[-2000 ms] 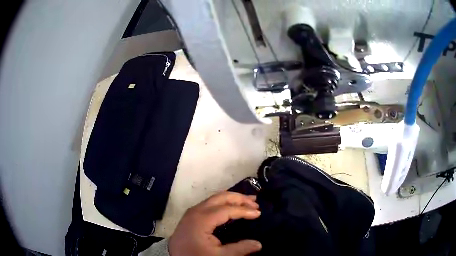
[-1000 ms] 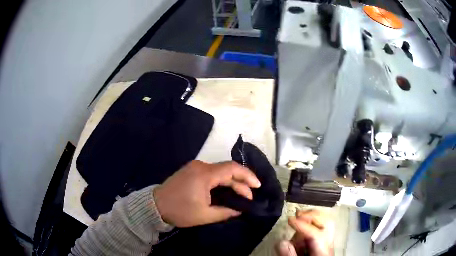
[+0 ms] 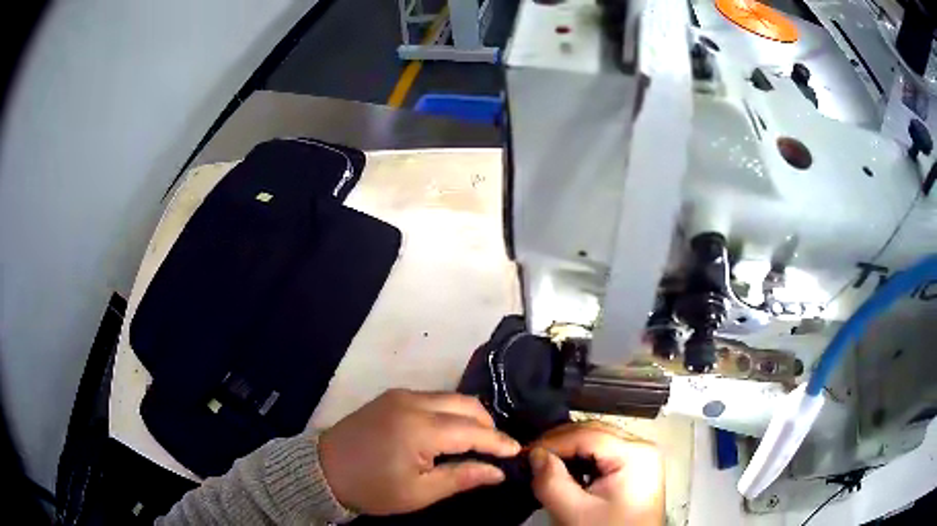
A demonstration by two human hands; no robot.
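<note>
A dark fabric workpiece (image 3: 514, 370) with a silvery zip line lies bunched in front of and against the left side of the machine's ridged work plate (image 3: 623, 393). My left hand (image 3: 416, 452) pinches its near part from the left. My right hand (image 3: 601, 475) pinches the same fabric from the right, its fingertips almost touching the left ones. Fabric between and under the fingers is partly hidden. I cannot tell whether the right hand also holds a tool.
Dark flat panels (image 3: 267, 298) with small labels lie at the left of the cream table (image 3: 442, 236). The white sewing machine head (image 3: 565, 164) stands right of centre. A blue hose (image 3: 873, 298) with a white nozzle (image 3: 783, 442) hangs at the right. A pale wall (image 3: 92, 154) is at far left.
The right hand has come onto the fabric beside the left hand. The fabric's zipped end has moved against the machine bed. The view has shifted slightly; earlier it was closer to the needle area.
</note>
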